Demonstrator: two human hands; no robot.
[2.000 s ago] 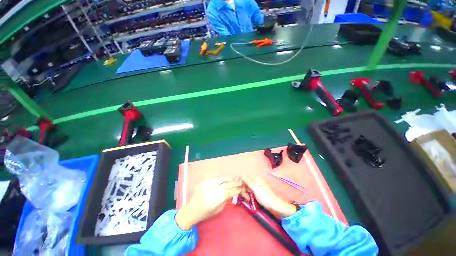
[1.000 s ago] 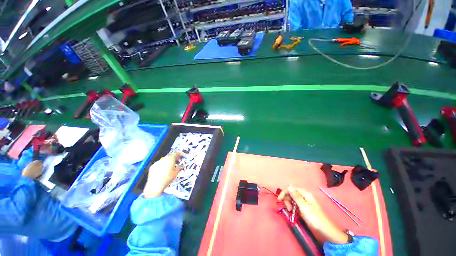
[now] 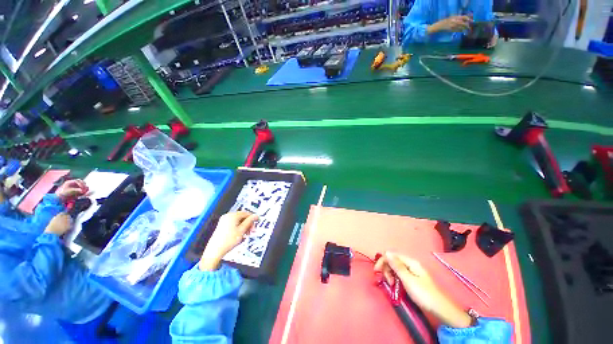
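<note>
My right hand is closed around the head end of a red-and-black tool body on the salmon-red mat. Thin wires run from it to a black end block lying on the mat to its left. My left hand is over the foam-edged tray, above the small white plastic parts; whether its fingers hold a part cannot be told. Two black covers and a slim pink-silver stick lie at the right of the mat.
A blue bin with clear plastic bags stands left of the tray. A dark parts tray is at the right. Red-and-black tools stand along the green bench. A person in blue works at the far left, another across the bench.
My left hand left the tool and went to the white parts tray. The black end block now shows on the mat. The view has swung left. My right hand stays on the tool.
</note>
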